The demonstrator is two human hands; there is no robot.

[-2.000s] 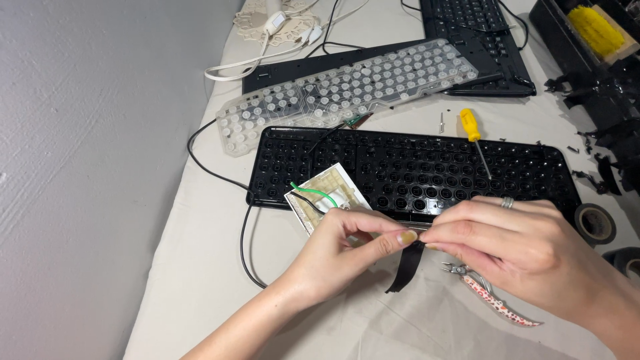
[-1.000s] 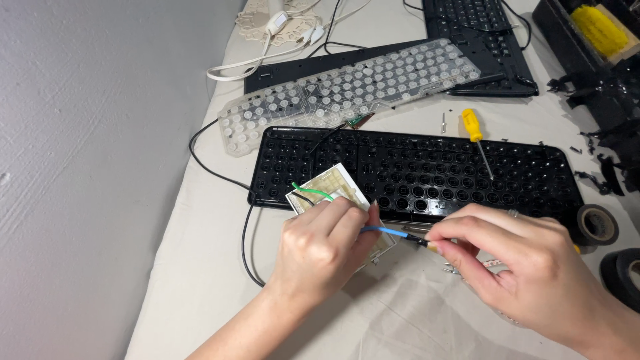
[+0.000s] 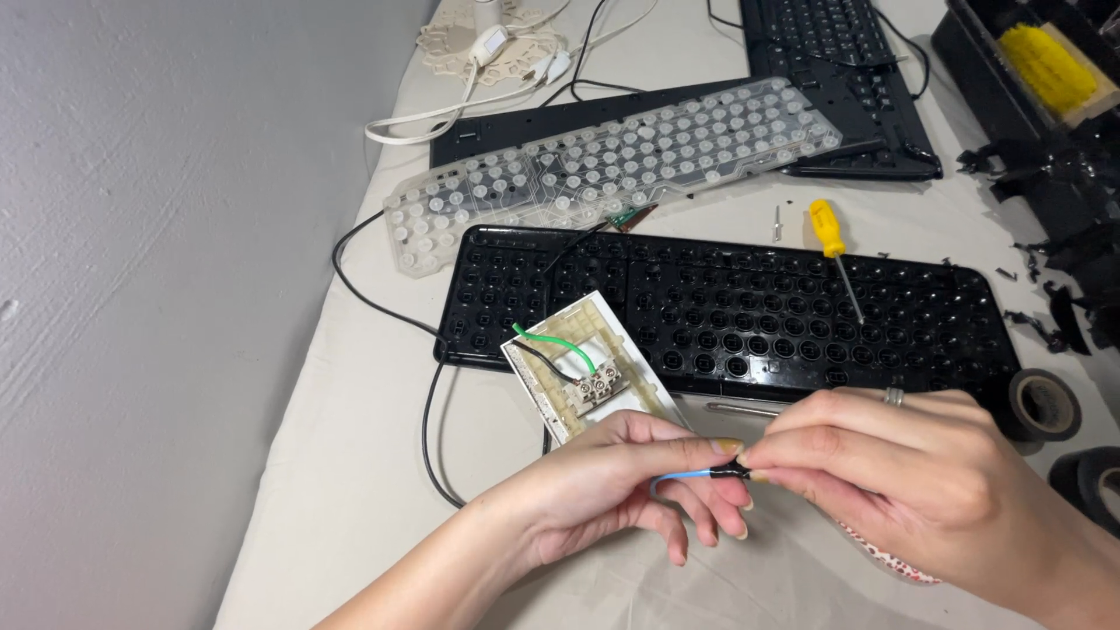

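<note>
My left hand (image 3: 612, 481), palm partly upturned, has its thumb against the taped end of a blue wire (image 3: 682, 475). Black electrical tape (image 3: 729, 471) wraps that end, and the thumb and fingertips of my right hand (image 3: 884, 472) pinch it from the other side. Just beyond my left hand, a white wall socket or switch plate (image 3: 596, 367) lies back side up and tilted. Its screw terminal block (image 3: 598, 385) carries a green wire (image 3: 560, 339) and a black wire (image 3: 544, 356). The route of the blue wire behind my left hand is hidden.
A stripped black keyboard base (image 3: 717, 297) lies behind the hands, a yellow screwdriver (image 3: 825, 229) resting on it. Further back are a clear keyboard membrane (image 3: 612, 166) and another keyboard (image 3: 831, 87). Tape rolls (image 3: 1045, 405) stand right; patterned-handled pliers (image 3: 892, 560) lie partly under my right hand.
Two seconds ago a loose black tape strip hung below my fingers; it no longer hangs there. Since one second ago, my left hand has turned palm up and moved nearer my right hand.
</note>
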